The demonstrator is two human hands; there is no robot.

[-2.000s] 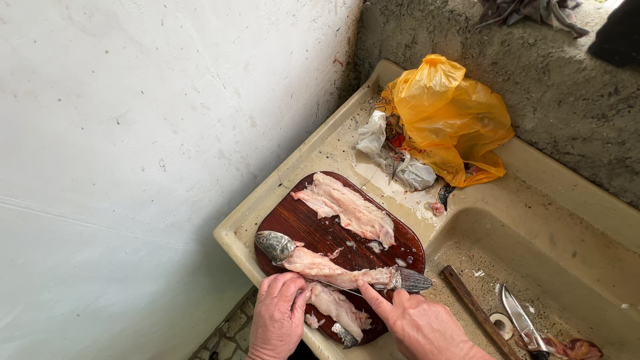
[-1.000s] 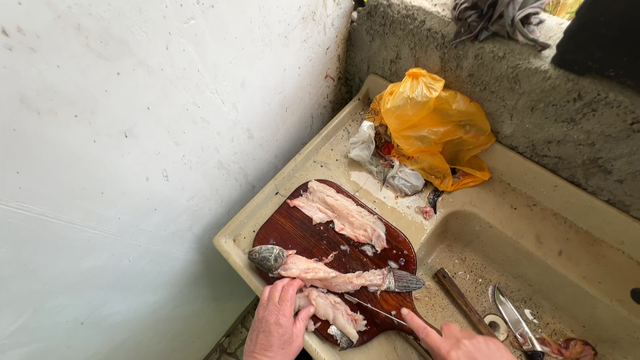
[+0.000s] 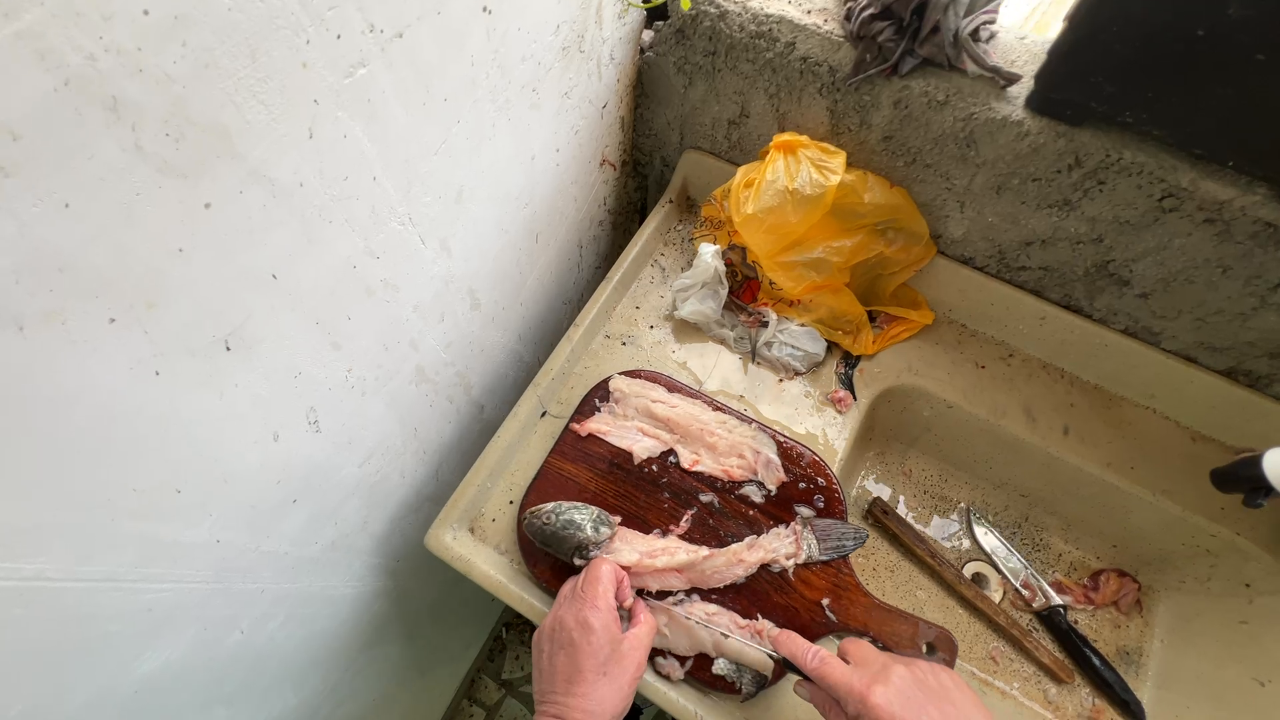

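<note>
My right hand [image 3: 870, 675] grips a knife [image 3: 715, 630], its index finger along the back, with the blade lying over the near fish fillet [image 3: 700, 628]. My left hand [image 3: 592, 640] pinches the left end of that fillet near the blade tip. Just beyond lies the fish carcass, with its head [image 3: 570, 531], bared middle [image 3: 700, 560] and tail [image 3: 835, 538]. Another fillet [image 3: 690, 430] rests at the far side of the dark wooden cutting board [image 3: 640, 490]. A scaly piece of skin [image 3: 738, 677] shows at the board's near edge.
The board sits on the ledge of a beige sink [image 3: 500, 500]. A yellow plastic bag [image 3: 830, 240] and a crumpled whitish bag [image 3: 705, 290] lie behind it. In the basin are a wooden stick [image 3: 970, 590], a second knife [image 3: 1060, 620], a white ring [image 3: 983, 580] and fish scraps [image 3: 1105, 590].
The blade has moved from beside the carcass to over the near fillet. My left hand remains at the fillet's left end.
</note>
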